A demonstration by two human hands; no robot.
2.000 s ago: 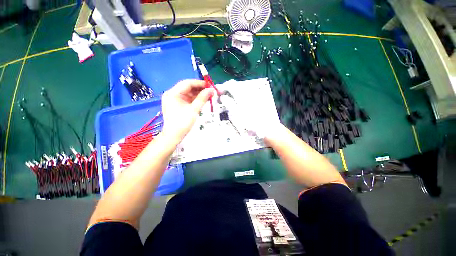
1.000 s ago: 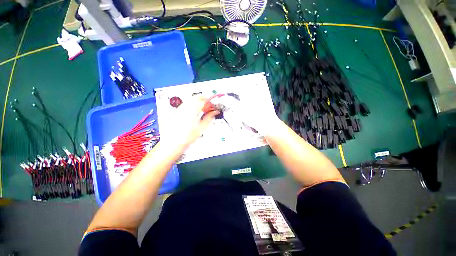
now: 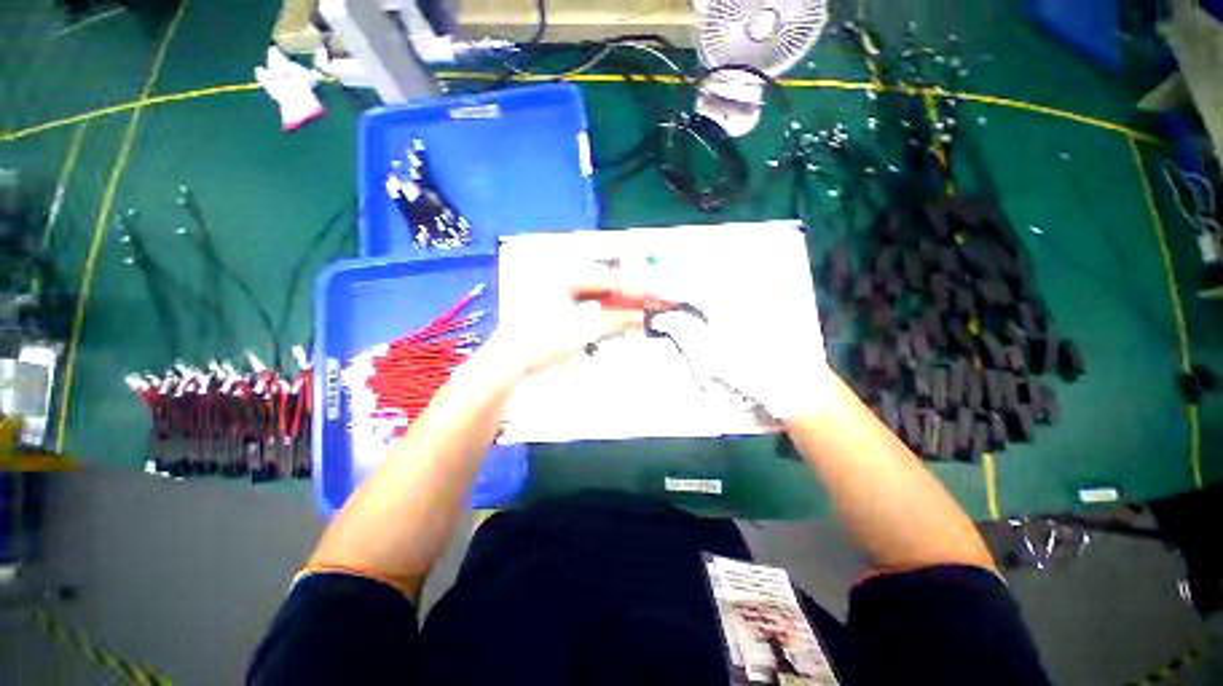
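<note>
The white fixture box [image 3: 630,402] lies in front of me. My bare left hand [image 3: 553,328] is over its left half, with a red lead wire [image 3: 617,298] at its fingertips. My right hand [image 3: 758,351] looks white-gloved and blends into the box, so its fingers and grip are unclear. The red lead's right end meets a small dark part [image 3: 655,322] between the hands. A thin black cable [image 3: 684,351] runs from there down right to the right hand. Red lead wires [image 3: 419,373] fill part of the lower blue tray [image 3: 335,462].
The upper blue tray [image 3: 543,127] holds black lead wires [image 3: 427,208]. Black cabled modules [image 3: 952,322] are heaped on the right. Modules with leads [image 3: 228,422] line up at left. A fan [image 3: 762,34], coiled cable [image 3: 704,161] and white glove-like item [image 3: 288,89] lie behind.
The view has shifted, moving the bench items right in the picture. The red lead, earlier raised and upright in my left fingers, now lies nearly level low over the box beside the dark part.
</note>
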